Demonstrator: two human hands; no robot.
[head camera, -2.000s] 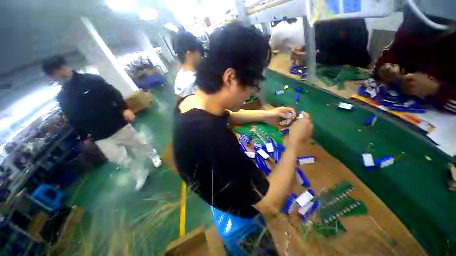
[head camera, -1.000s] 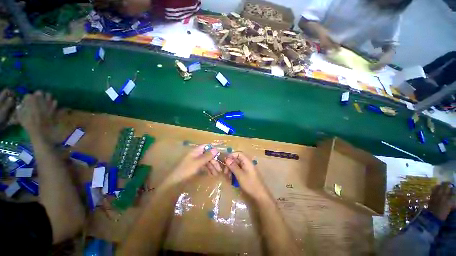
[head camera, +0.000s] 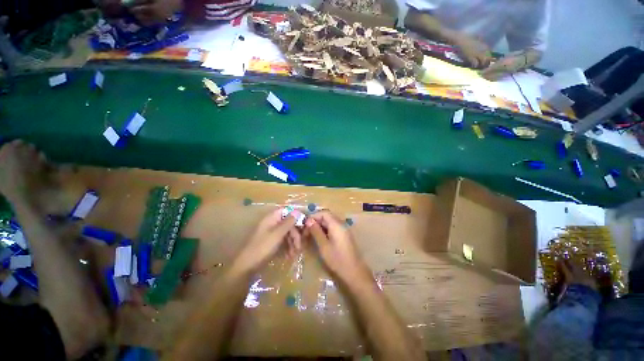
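Observation:
My left hand point(head camera: 272, 236) and my right hand point(head camera: 330, 236) meet over the brown bench. Both pinch a small pale piece point(head camera: 299, 220) between their fingertips. It looks white with a little teal, but fingers cover most of it and its exact kind cannot be told. Left of my hands lie green circuit board strips point(head camera: 167, 225) with rows of components. Beside them are blue cells with white labels, one label point(head camera: 123, 261) facing up. Clear shiny film point(head camera: 311, 292) glares on the bench between my forearms.
A black stick point(head camera: 386, 208) lies beyond my right hand. An open cardboard box point(head camera: 487, 236) holds a yellow piece. Blue cells lie on the green conveyor point(head camera: 353, 141). A neighbour's arm is at left; another person's hand touches gold-yellow strips point(head camera: 582, 257) at right. Tan pieces point(head camera: 346, 49) are heaped across the belt.
The view has turned from the person at left to my own bench. Since one second ago, my hands have drawn closer together, and the blue part below my right fingers is no longer visible.

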